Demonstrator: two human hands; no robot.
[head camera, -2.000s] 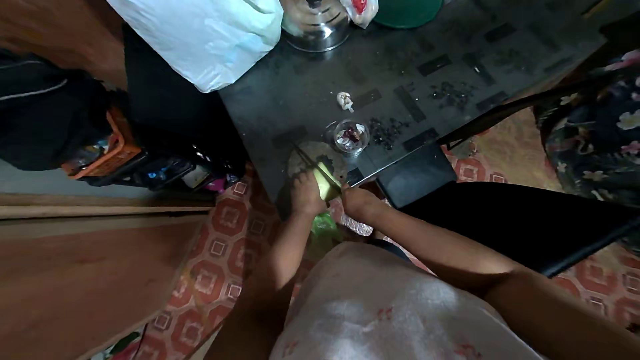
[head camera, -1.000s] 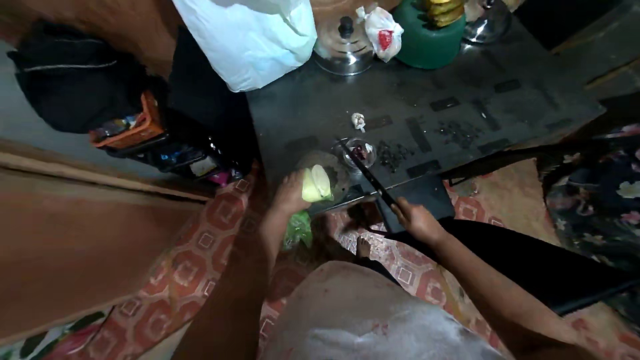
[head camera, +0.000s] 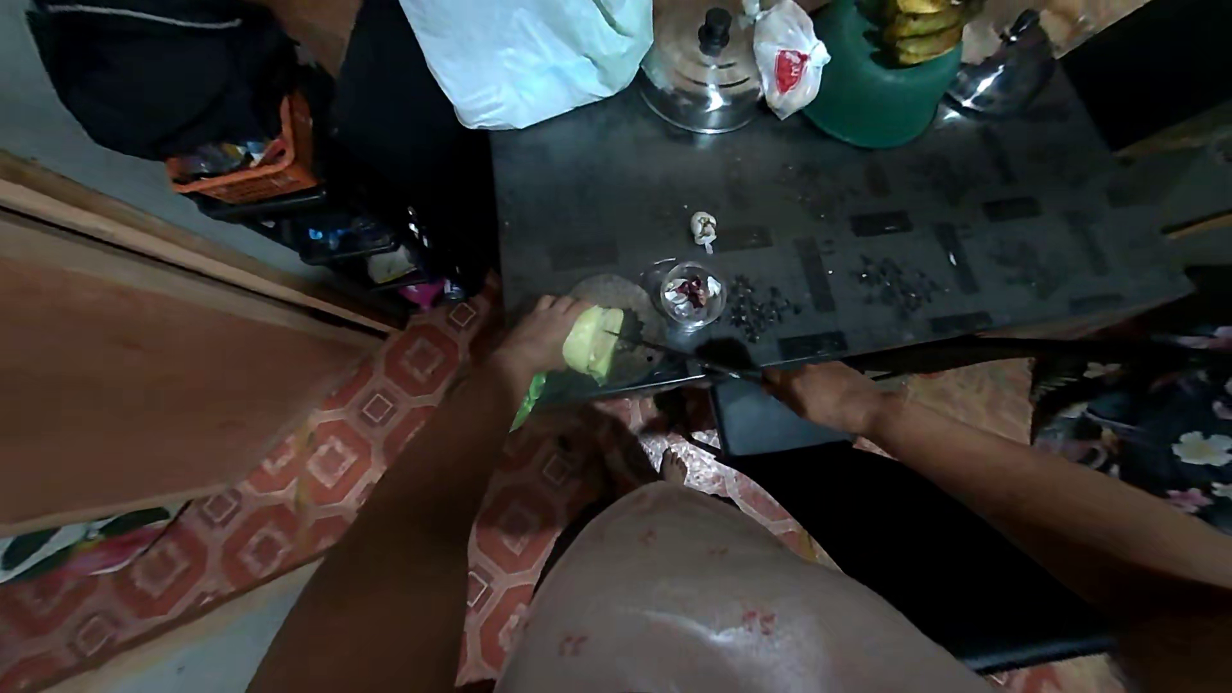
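Observation:
My left hand (head camera: 544, 337) grips a pale green vegetable piece (head camera: 589, 345) with a flat cut face, kind unclear, over a round board (head camera: 630, 361) at the table's near left edge. My right hand (head camera: 818, 393) is closed around the handle of a knife (head camera: 698, 360); its blade reaches left, with the tip at the cut face. Just right of the board stands a small clear bowl (head camera: 693, 295) holding dark red and whitish pieces. Behind that lies a garlic bulb (head camera: 704, 229). A bit of green plastic or leaf (head camera: 529, 399) hangs below my left hand.
Along the back of the dark table (head camera: 616, 221) are a white plastic bag (head camera: 539, 58), a metal pot lid (head camera: 703, 87), a small knotted bag (head camera: 789, 58) and a green container (head camera: 881, 87) under bananas (head camera: 924, 29). Small dark bits (head camera: 756, 308) lie beside the bowl. A black chair (head camera: 914, 539) stands at right.
Two seconds ago both hands were together at the vegetable; one second ago the knife was raised over the bowl. Now the knife tip is back at the vegetable's cut face.

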